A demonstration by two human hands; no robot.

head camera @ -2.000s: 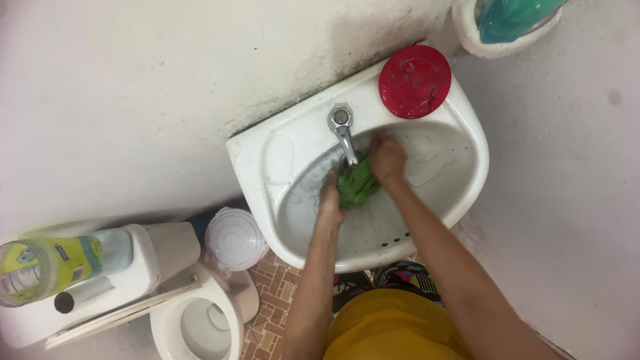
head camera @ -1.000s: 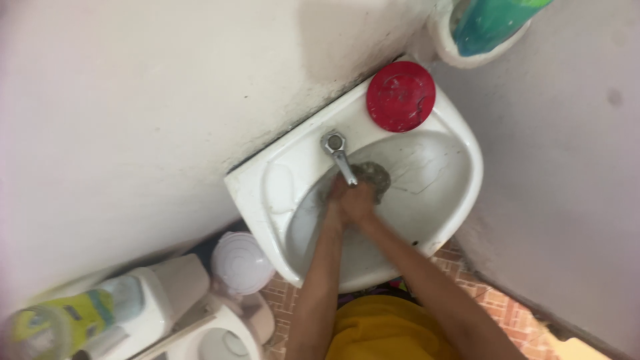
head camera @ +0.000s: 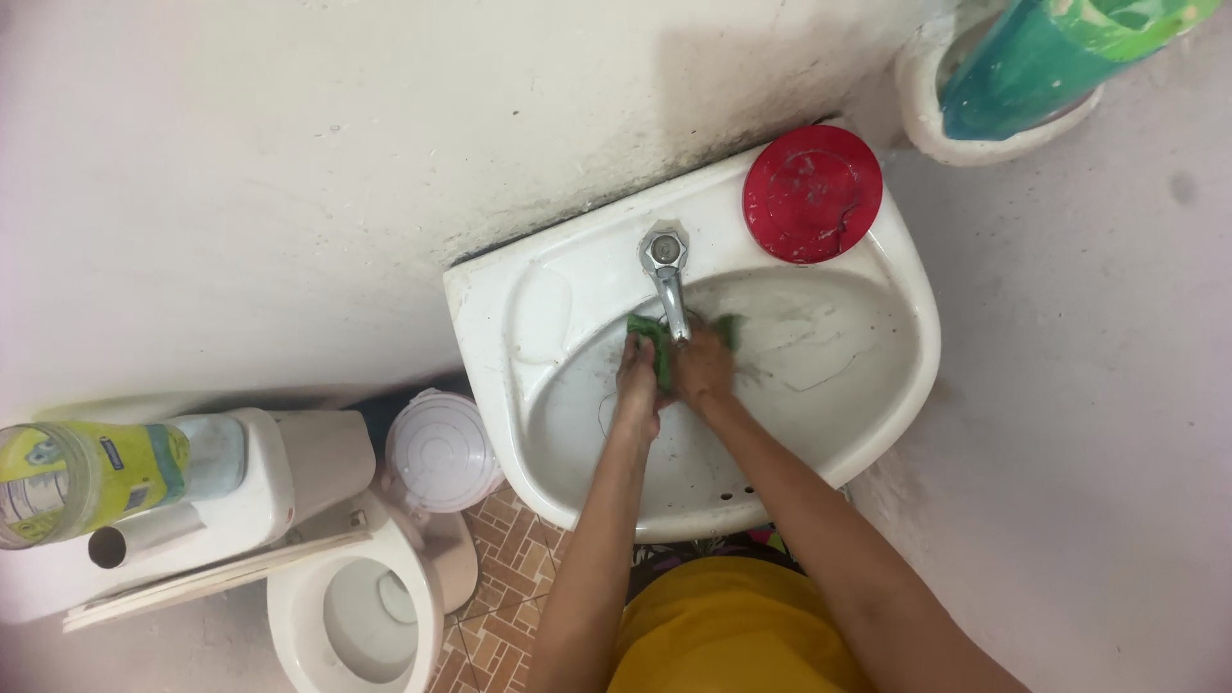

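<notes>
Both my hands are over the basin of a white ceramic sink, just below the spout of the chrome faucet. My left hand grips one side of a green cloth. My right hand, slightly blurred, is on the other side of the cloth, with more green showing past its knuckles. Its fingers are partly hidden by the spout. Several dark hair-like strands lie on the basin's wet surface.
A red round lid rests on the sink's back right corner. A green bottle stands in a white wall holder at the upper right. At lower left are a toilet, its tank with a labelled plastic container, and a white lidded bucket.
My hands were close together under the spout one second ago, the green cloth hardly showing; now they are slightly apart, and green shows between them and beyond my right hand.
</notes>
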